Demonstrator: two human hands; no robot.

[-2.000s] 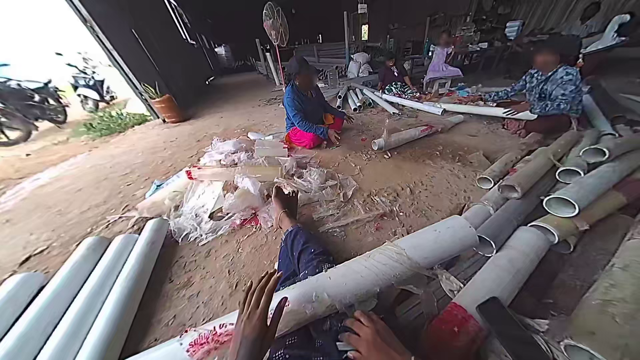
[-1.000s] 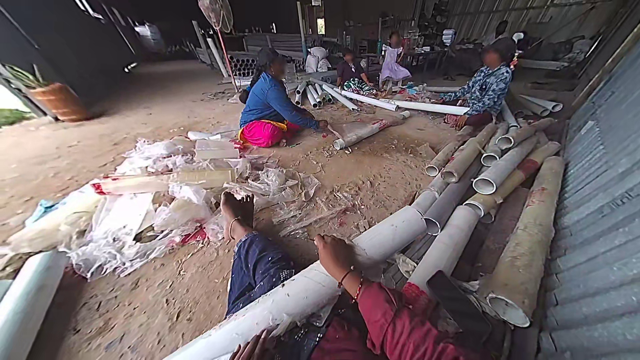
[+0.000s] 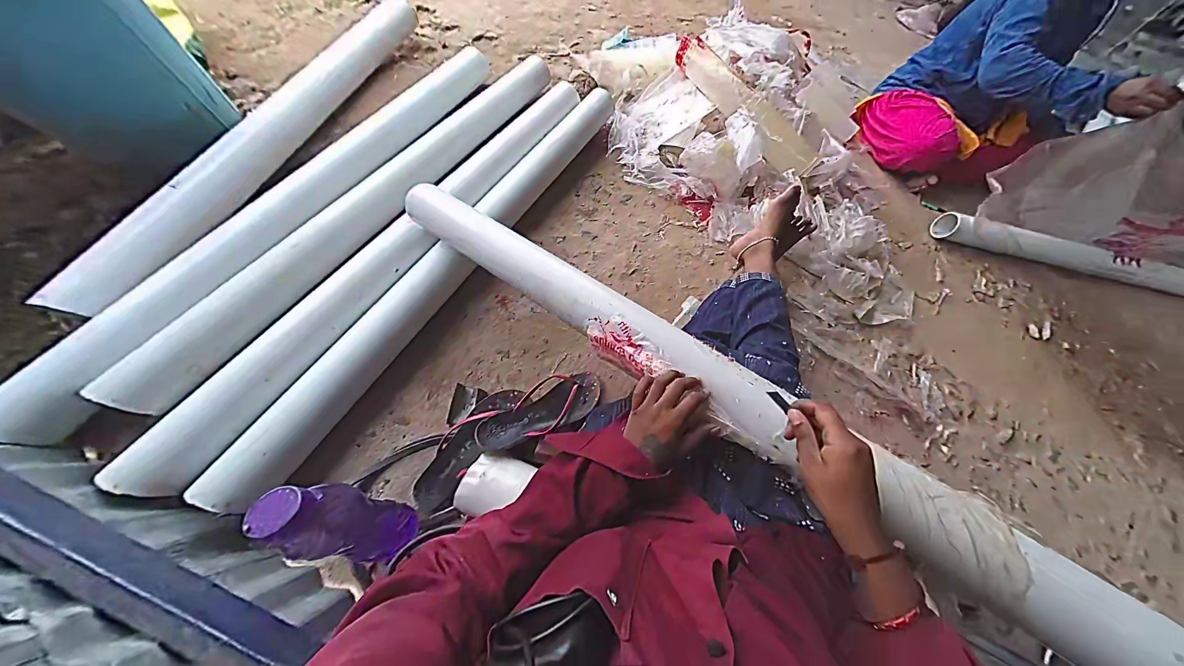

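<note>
A long white plastic pipe point(image 3: 573, 287) lies slanting across my lap, its far end over the other pipes. Torn film with red print point(image 3: 624, 347) clings to its side, and more loose film wraps it further right. My left hand point(image 3: 668, 413) rests on the near side of the pipe beside the red-printed film; whether its fingers grip the film cannot be told. Between the thumb and fingers of my right hand point(image 3: 828, 453) is a small dark flat piece, perhaps a blade point(image 3: 782, 401), held against the top of the pipe.
Several white pipes point(image 3: 324, 268) lie side by side at the left. Sandals point(image 3: 518, 416) and a purple bottle point(image 3: 333, 523) are near my left side. Crumpled plastic film point(image 3: 740, 111) lies past my foot. A person in blue point(image 3: 1008, 65) sits at the upper right by another pipe point(image 3: 1045, 242).
The view has swung down and left. My right hand, raised above the pipe a second ago, is now on it with the dark piece. My left hand has come fully into view on the pipe.
</note>
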